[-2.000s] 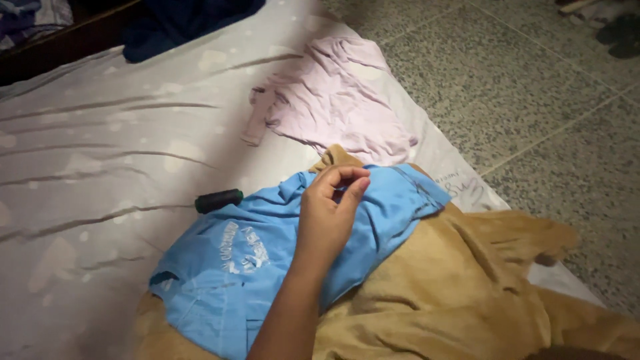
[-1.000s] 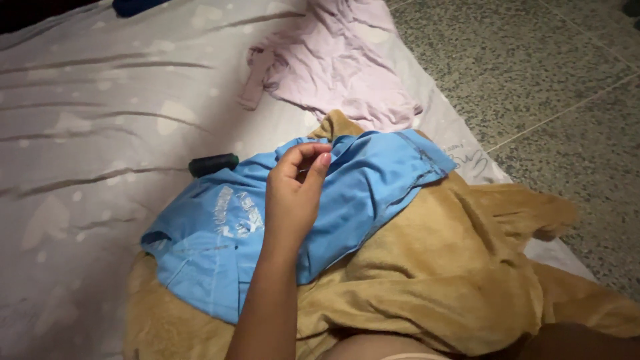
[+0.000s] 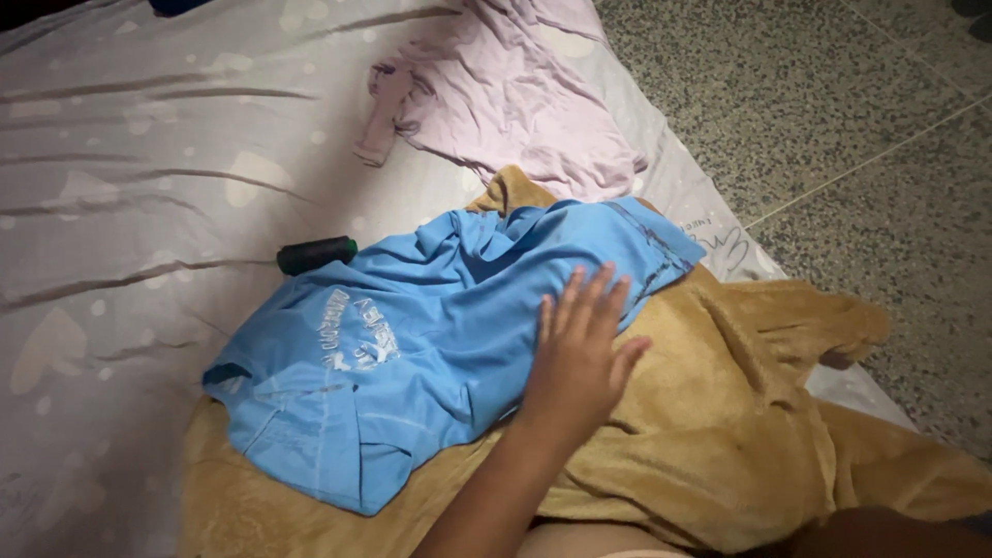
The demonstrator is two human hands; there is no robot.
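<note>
My left hand (image 3: 581,349) lies palm down with its fingers apart, on or just over the lower part of a blue shirt (image 3: 442,310). No object shows in it. The shirt is spread wrinkled on a tan plush blanket (image 3: 697,411) and has white print on its chest and dark stitching near its right end. A spool of black thread (image 3: 316,255) lies against the shirt's upper left edge. My right hand is not in view.
A pale pink garment (image 3: 511,108) lies crumpled beyond the blue shirt. Under everything is a light sheet with heart shapes (image 3: 256,178), bearing writing near its right edge. Speckled floor tiles (image 3: 775,108) are at the right. A dark blue cloth (image 3: 177,6) shows at the top.
My left hand had its thumb and fingertips together above the shirt; now it is spread flat, further right and lower over the cloth. The view has shifted somewhat.
</note>
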